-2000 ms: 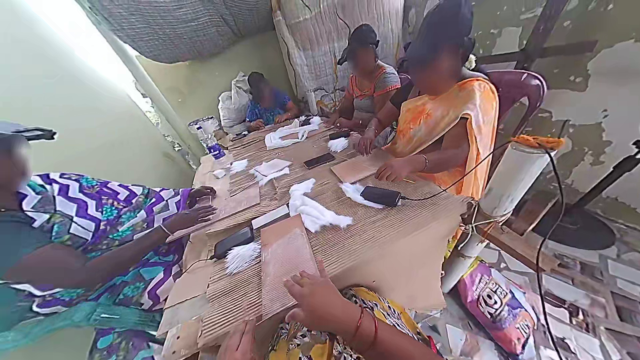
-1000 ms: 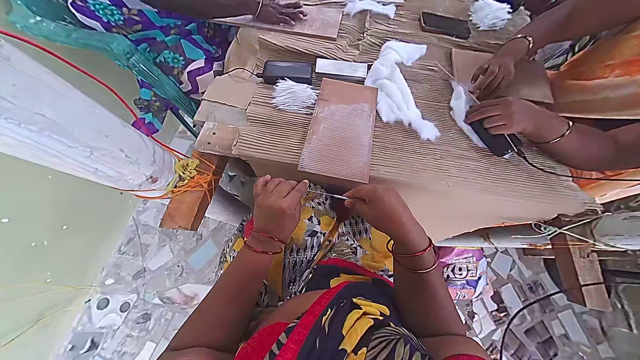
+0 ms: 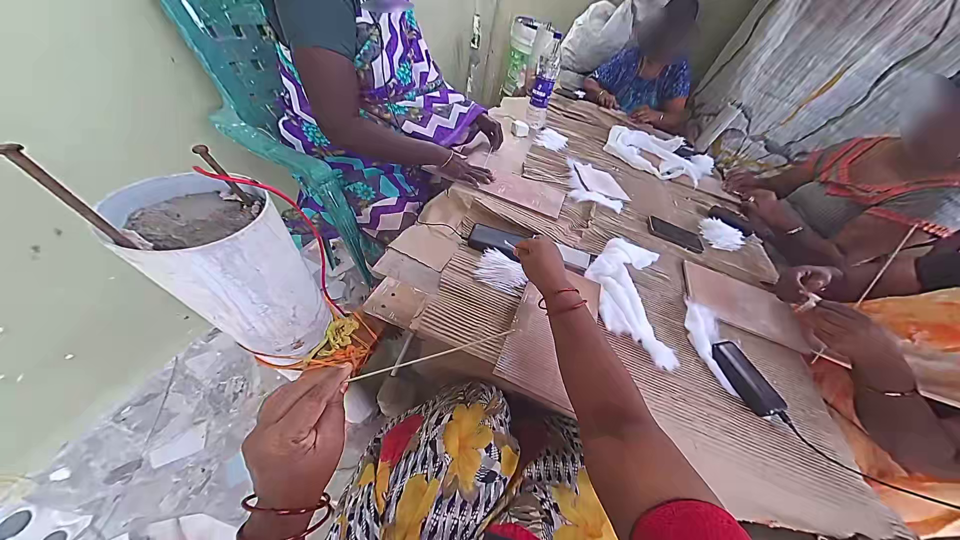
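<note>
My left hand (image 3: 300,427) pinches the end of a thin, pale stick (image 3: 431,358), which slants up over the table's edge toward a flat brown board (image 3: 536,349). My right hand (image 3: 541,259) is stretched out over the table, fingers closed at a small white bit, beside a pile of short white strands (image 3: 501,271) and a black oblong device (image 3: 491,240). What exactly its fingers hold is too small to tell. A strip of white cotton (image 3: 626,300) lies right of the board.
Corrugated cardboard (image 3: 750,420) covers the table. Co-workers' hands work at the left, far and right sides. Another black device (image 3: 746,379) trails a cable at right. A phone (image 3: 675,233) and a plastic bottle (image 3: 543,86) are farther back. A concrete-filled pipe (image 3: 225,285) stands at left.
A second ago both my hands were close together with the thin stick between them; now they are apart, the left keeping the stick and the right reaching over the table. The view has swung.
</note>
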